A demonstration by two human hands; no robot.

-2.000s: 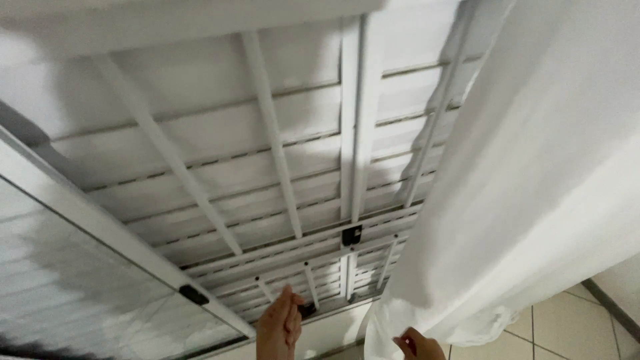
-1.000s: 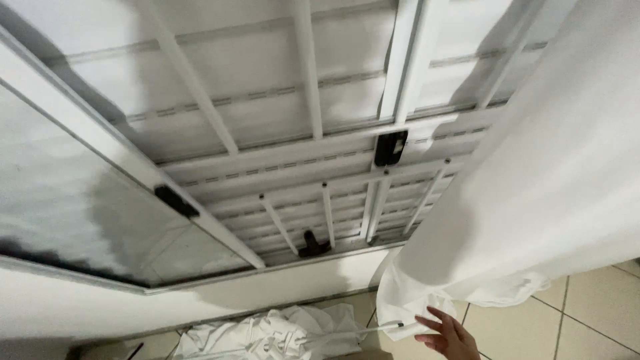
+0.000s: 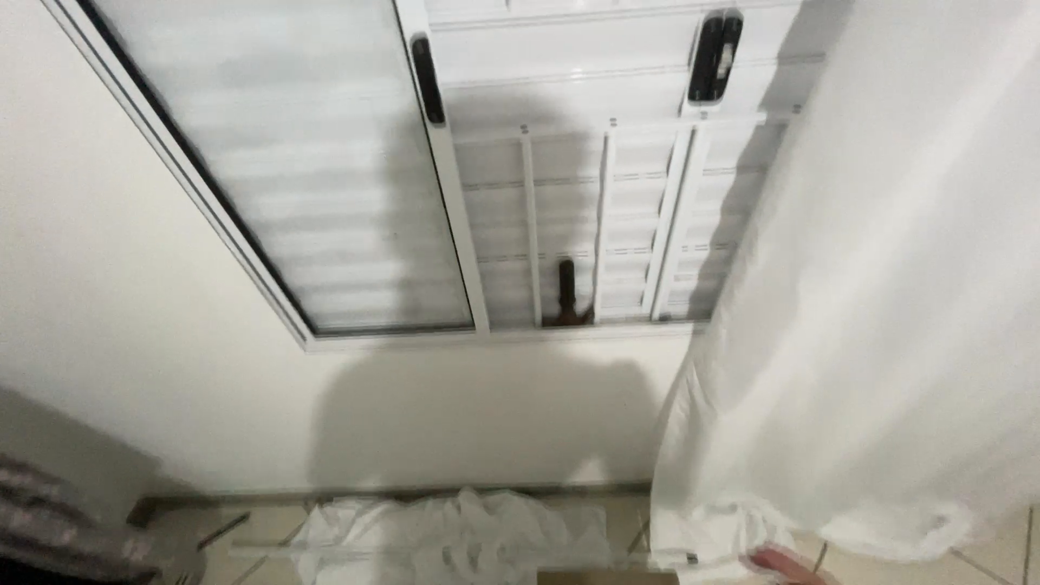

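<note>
At the bottom edge, right of centre, my right hand (image 3: 786, 564) is blurred and only partly in view, beside the gathered lower end of a hanging white curtain (image 3: 861, 325). Whether its fingers touch the cloth cannot be told. A pale thin rod (image 3: 268, 551) lies low across a heap of white fabric (image 3: 455, 532) on the tiled floor, its dark-tipped end near that hand. My left hand is out of view.
A white-framed sliding window (image 3: 479, 313) has a glass pane (image 3: 284, 179), black latches (image 3: 427, 79) and closed slats behind. Below it is a pale wall (image 3: 487, 406). Dark patterned fabric (image 3: 57, 520) is at lower left, and a brown object (image 3: 608, 578) at the bottom edge.
The view has swung down and left. My left hand, in front of the window two seconds ago, is out of view. My right hand now shows only at the bottom edge.
</note>
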